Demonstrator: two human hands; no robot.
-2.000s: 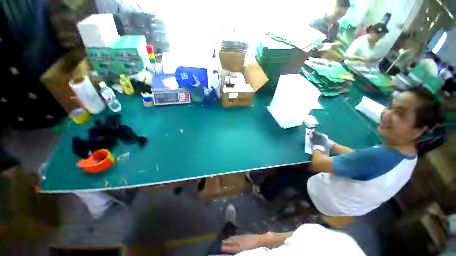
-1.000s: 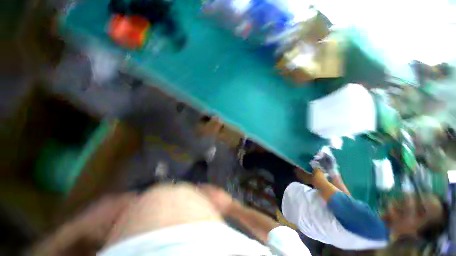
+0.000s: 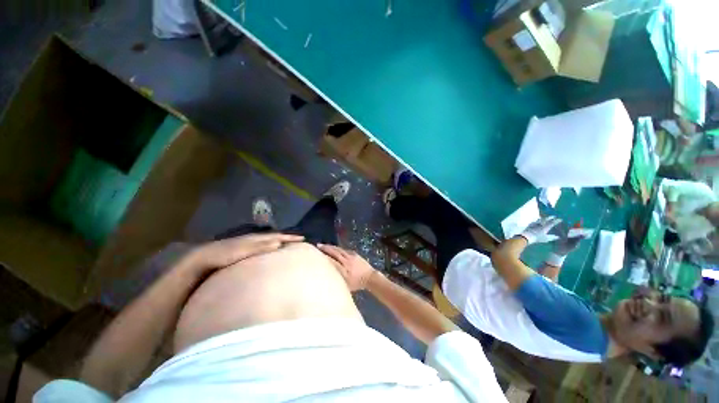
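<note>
My left hand (image 3: 251,247) and my right hand (image 3: 349,264) are bare and lie at the waistband below my bare belly, fingertips close together. Whether the fingers grip the waistband is hidden. My white shirt (image 3: 292,366) is pulled up above the belly. Left of me a large open brown carton (image 3: 150,212) stands on the floor. Green product boxes (image 3: 98,185) lie inside it, partly in dark shadow.
A green table (image 3: 378,63) runs diagonally across the top, bearing a small open carton (image 3: 524,51) and a white block (image 3: 579,146). At right a person (image 3: 520,303) with gloved hands holds a white sheet (image 3: 520,216). Under the table edge are brown cardboard (image 3: 359,153) and a wooden stool (image 3: 414,256).
The view has swung down and tilted from the table to my body and the floor. Both hands are now clear at the waistband. The orange dispenser and black cloth have left the picture.
</note>
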